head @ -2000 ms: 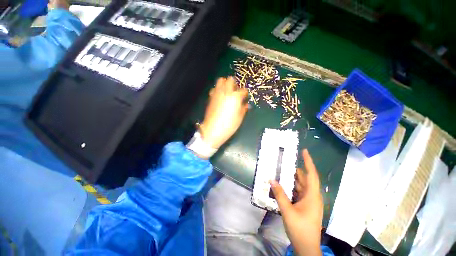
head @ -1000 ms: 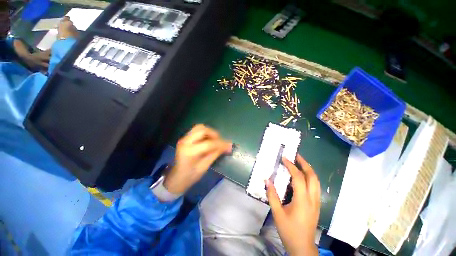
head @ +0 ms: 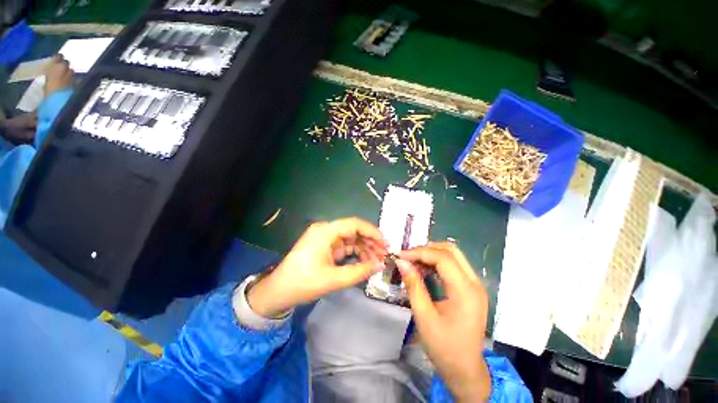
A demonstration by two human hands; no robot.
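Note:
A phone-sized silvery-white unit with a dark central slot lies at the bench's near edge, its lower part behind my hands. My left hand and my right hand meet over it, fingertips pinched close together around a tiny dark piece, too small to make out. It looks held between both hands. A loose heap of yellow, white and dark slivers lies on the green bench beyond. A blue bin at right holds many pale-tan strip parts.
A black foam tray with silvery units stands at left. Release paper and a tan-rowed sheet lie at right. A small unit lies on the far green surface. Another person's blue sleeve shows at far left.
My left hand has moved right from beside the unit to meet my right hand over it. A yellow sliver now lies alone on the bench at left. The view has shifted.

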